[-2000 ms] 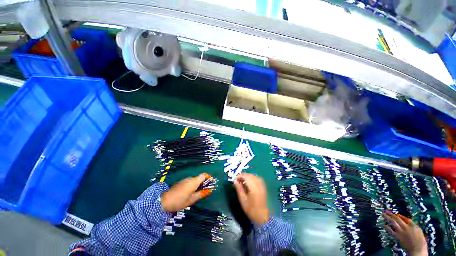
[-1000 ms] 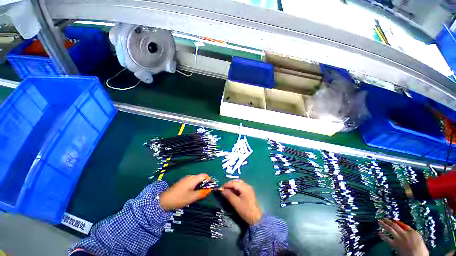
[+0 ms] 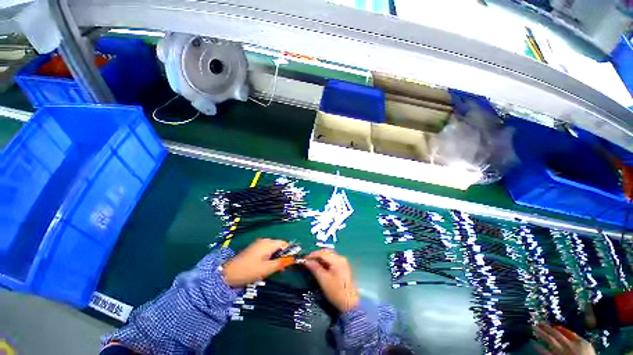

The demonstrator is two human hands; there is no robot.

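Observation:
My left hand (image 3: 255, 263), with orange finger cots, holds a few black cable leads (image 3: 294, 248) with pale ends between thumb and fingers. My right hand (image 3: 334, 276) meets it at the lead ends, thumb and forefinger pinched together; a small pale piece shows between the two hands. A loose pile of white sleeves (image 3: 333, 216) lies on the green mat just beyond my right hand. A bundle of black leads (image 3: 257, 202) lies beyond my left hand. Another bundle of black leads with white ends (image 3: 277, 305) lies below my hands, partly hidden by my left hand and sleeve.
Rows of sleeved leads (image 3: 486, 284) cover the right side. A coworker's hand (image 3: 563, 340) and part of a red heat gun (image 3: 614, 312) are at the lower right. A blue bin (image 3: 76, 201) stands left. Behind are a fan (image 3: 208, 67), a cream parts tray (image 3: 389, 165) and a plastic bag (image 3: 472, 147).
My right hand has moved from the white sleeve pile to the lead ends at my left hand. The heat gun has moved down over the leads at the right.

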